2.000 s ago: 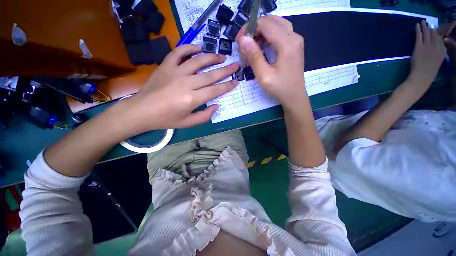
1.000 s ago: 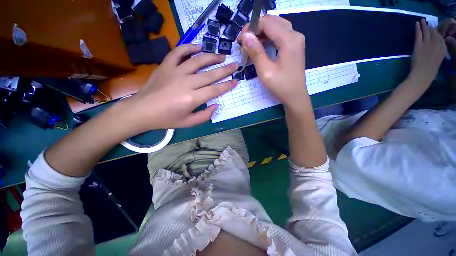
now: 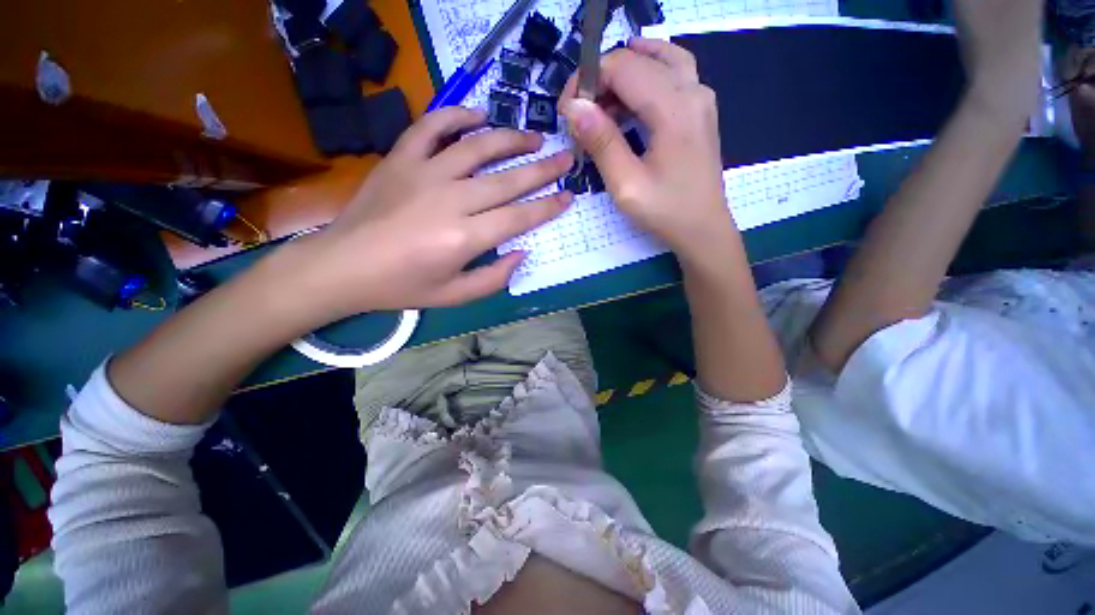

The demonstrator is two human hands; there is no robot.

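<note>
My right hand (image 3: 654,144) holds slim tweezers (image 3: 591,54) like a pen, their lower end near a small dark piece (image 3: 580,180) on the white paper sheet (image 3: 600,250). My left hand (image 3: 438,216) rests on the paper and bench edge, fingers spread, two fingertips beside that piece; whether they press on it I cannot tell. Several small black square pieces (image 3: 539,113) lie on the paper above the fingertips. A blue pen (image 3: 462,79) lies to their left. The tweezers' tips are partly hidden by my right hand.
Left are the orange fixture (image 3: 156,84), larger black blocks (image 3: 360,120) and stacked black units (image 3: 84,258). A white ring (image 3: 354,357) lies at the bench edge. A black strip sheet (image 3: 817,90) lies right. A coworker's arm (image 3: 925,204) reaches over its far end.
My right hand and the tweezers have shifted and tilted slightly left. My left hand has not moved. The coworker's arm has moved up and left across the strip's end.
</note>
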